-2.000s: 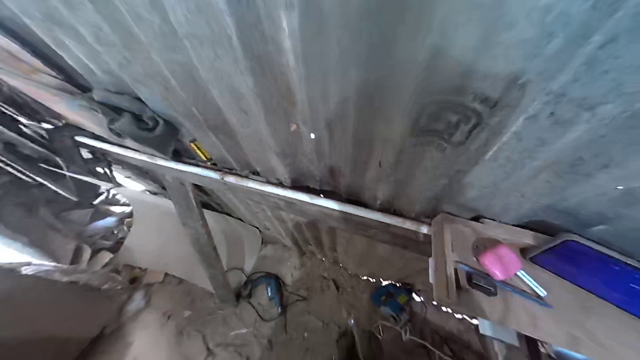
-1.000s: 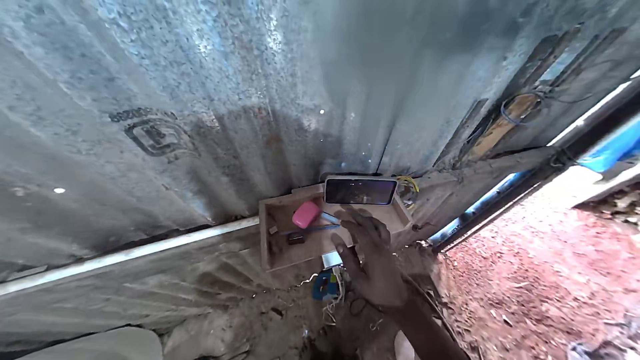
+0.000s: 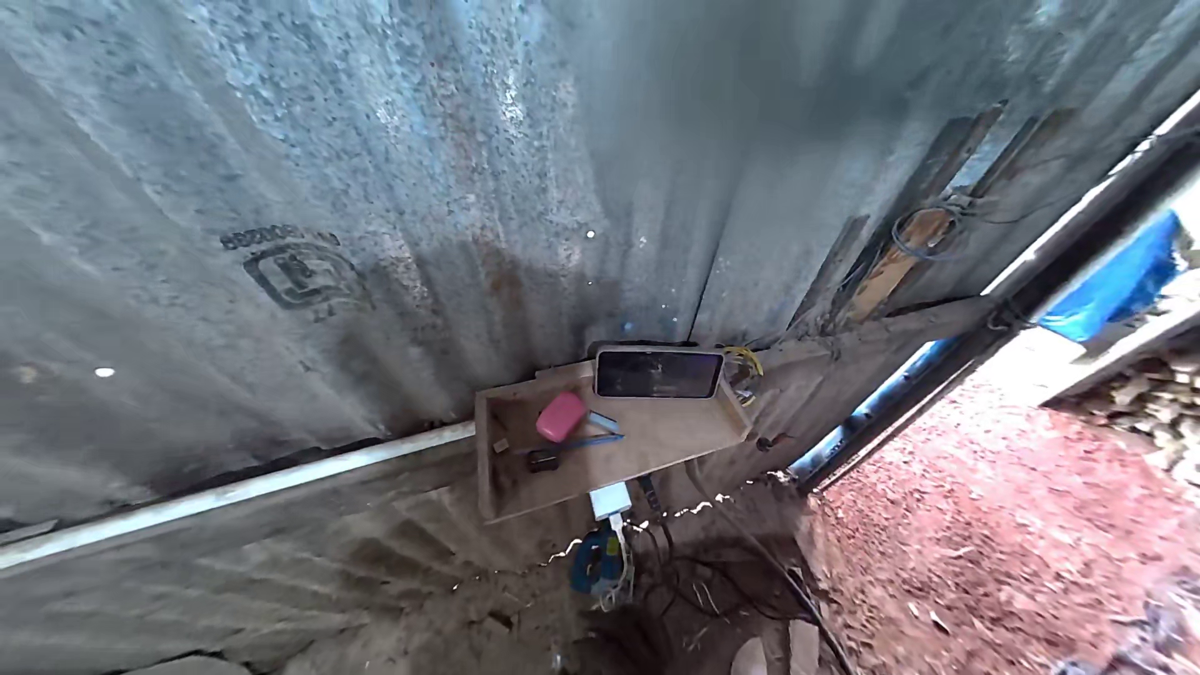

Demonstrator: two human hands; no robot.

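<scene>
Neither of my hands shows in the head view now. A small wooden shelf tray (image 3: 647, 448) is fixed against the corrugated metal wall. At its back a smartphone (image 3: 659, 373) leans on the wall, its screen dark. A pink rounded case (image 3: 562, 416) lies left of the phone, beside a short pale-blue object (image 3: 603, 422) and a thin blue stick-like item (image 3: 592, 441). A small black object (image 3: 543, 459) is near the tray's left front.
Under the tray are a white charger (image 3: 610, 501) with a cable and a blue power tool (image 3: 596, 561). A pale rail (image 3: 234, 492) runs left along the wall. Coiled wire (image 3: 926, 232) hangs at right, near a post (image 3: 1003, 300) beside reddish ground.
One second ago a hand reached over the tray's right front, near the phone; it has left the view. The view swung far to the right from two seconds ago.
</scene>
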